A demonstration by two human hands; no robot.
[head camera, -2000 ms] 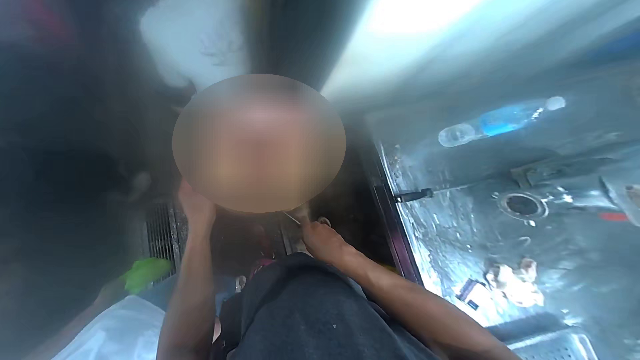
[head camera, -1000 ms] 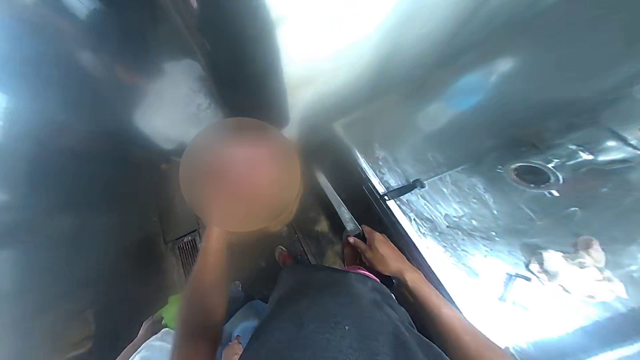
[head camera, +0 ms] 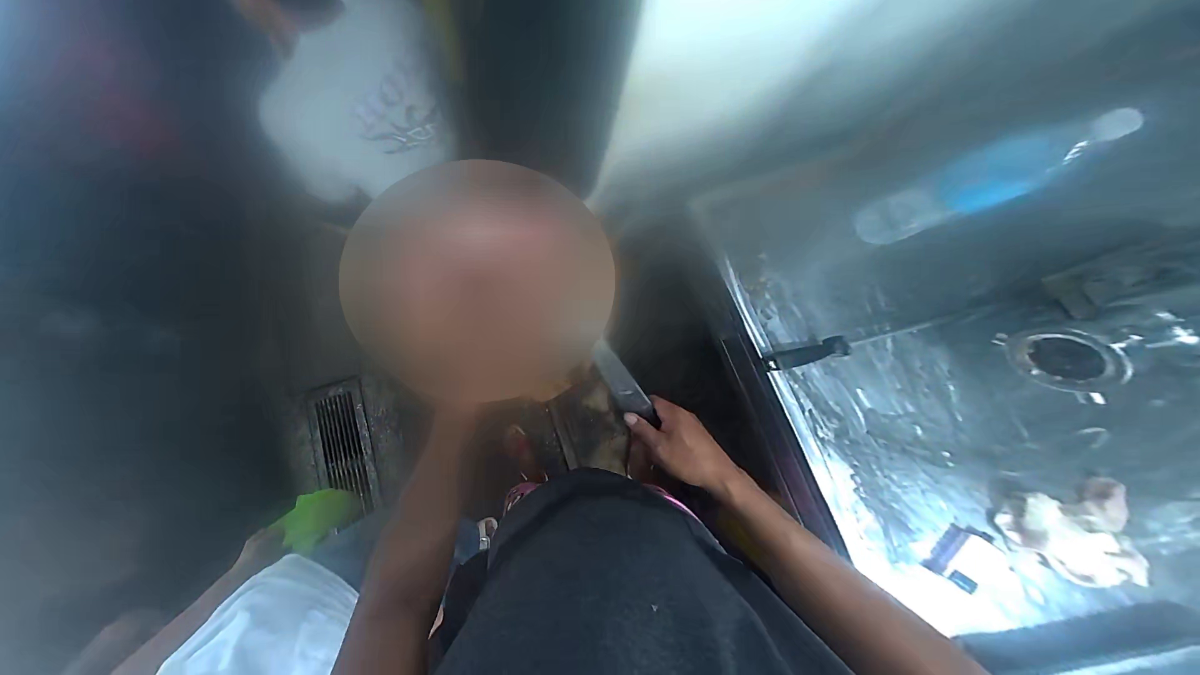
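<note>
My right hand (head camera: 682, 444) is closed around the dark handle of a knife (head camera: 621, 380), right of the middle of the view. Its metal blade points up and left, and the tip end is hidden by a large blurred oval (head camera: 478, 281). My left forearm (head camera: 412, 534) reaches up to that oval, which covers my left hand, so what it holds or touches cannot be seen. Below the hands is the dark cloth (head camera: 609, 581) over my own front. Another knife (head camera: 806, 354), with a black handle, lies at the edge of the metal sink counter (head camera: 872, 441), right of my right hand.
The metal counter bears a round drain (head camera: 1069, 359), a bottle with a blue label (head camera: 994, 183), crumpled pale material (head camera: 1069, 534) and a small packet (head camera: 975, 562). A floor grate (head camera: 344, 436) lies left. At lower left is another person in white (head camera: 267, 619), with a bright green item (head camera: 323, 517) at the hand.
One second ago more of the knife blade showed in my right hand; now the blurred oval covers its tip end. Two seconds ago my right hand was close beside the oval. The view has shifted.
</note>
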